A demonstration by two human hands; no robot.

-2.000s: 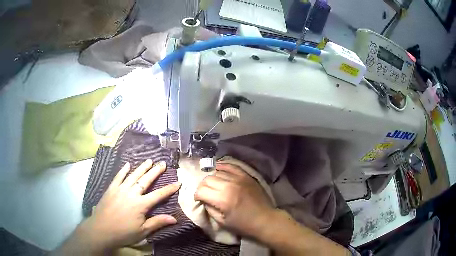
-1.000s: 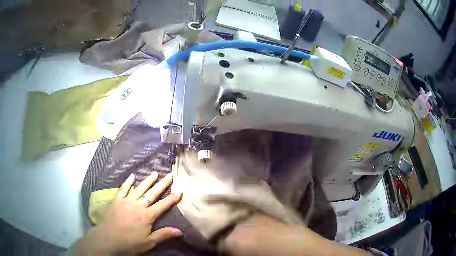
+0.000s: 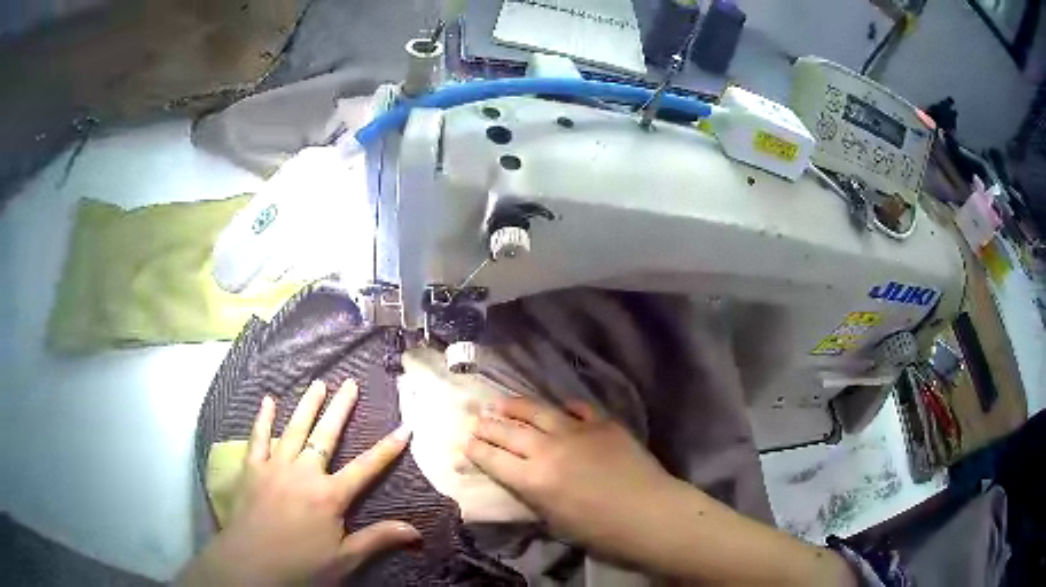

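Note:
A dark ribbed fabric (image 3: 293, 355) lies left of the needle, its upper edge curved. My left hand (image 3: 304, 482) rests flat on it with fingers spread. A beige fabric piece (image 3: 442, 419) lies beside it, right of the needle area. My right hand (image 3: 562, 464) lies on the beige piece, palm down, fingers slightly bent and pointing left. The presser foot (image 3: 396, 350) is at the meeting of the two cloths; the needle is too small to tell. Grey-taupe fabric (image 3: 688, 390) is bunched under the machine arm. A yellow-green patch (image 3: 224, 476) shows by my left hand.
The JUKI machine (image 3: 642, 218) spans the centre and right. A white lamp (image 3: 247, 235) glares left of the needle. A yellow-green piece (image 3: 138, 275) lies at left. Taupe cloth (image 3: 287, 120) lies behind. A control panel (image 3: 860, 126) and red-handled tool (image 3: 938, 419) are at right.
My right hand has moved up from the lower edge onto the beige piece, which now lies flatter. My left hand stays spread on the dark cloth. The camera view has shifted slightly.

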